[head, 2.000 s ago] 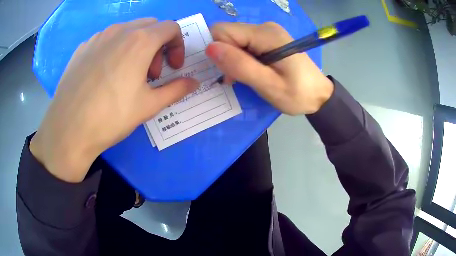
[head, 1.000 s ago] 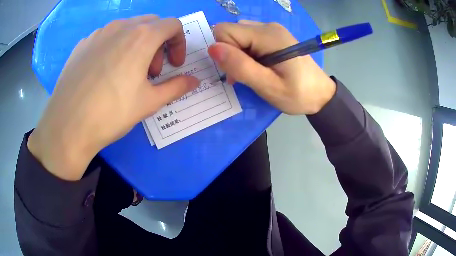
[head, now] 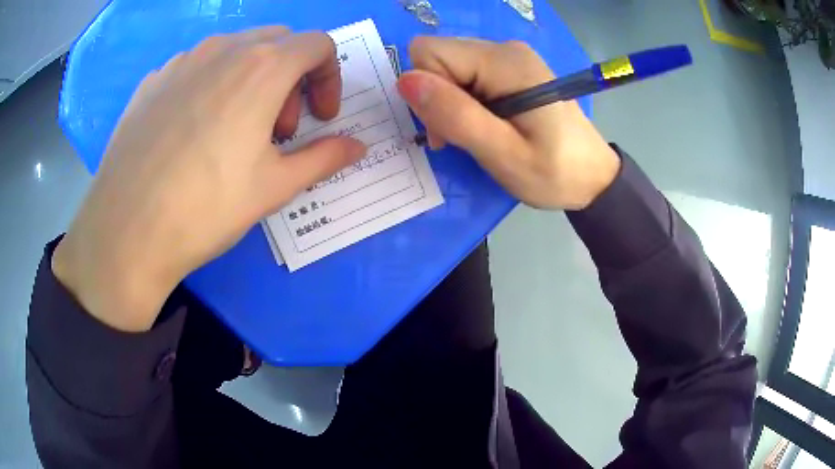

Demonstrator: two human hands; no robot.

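A small stack of white label slips (head: 371, 206) with printed lines and handwriting lies tilted on the blue stool top (head: 366, 302). My left hand (head: 206, 165) rests over the left side of the slips, thumb and fingertips on the paper, fingers curled and apart; it covers part of the print. My right hand (head: 522, 128) grips a dark pen (head: 554, 92) with a blue cap on its upper end and a yellow band. The pen tip is at the right edge of the top slip, by the end of a handwritten line.
Small crumpled clear or silvery pieces (head: 421, 11) lie at the stool's far edge. Grey glossy floor (head: 659, 119) surrounds the stool, with a yellow line (head: 728, 38) and a plant (head: 792, 20) at the upper right. Dark-framed glass (head: 815, 293) stands at the right edge. My legs are below the stool.
My right hand and the pen have moved slightly right along the handwritten line, to the slip's edge. More handwriting shows. My left hand has barely moved.
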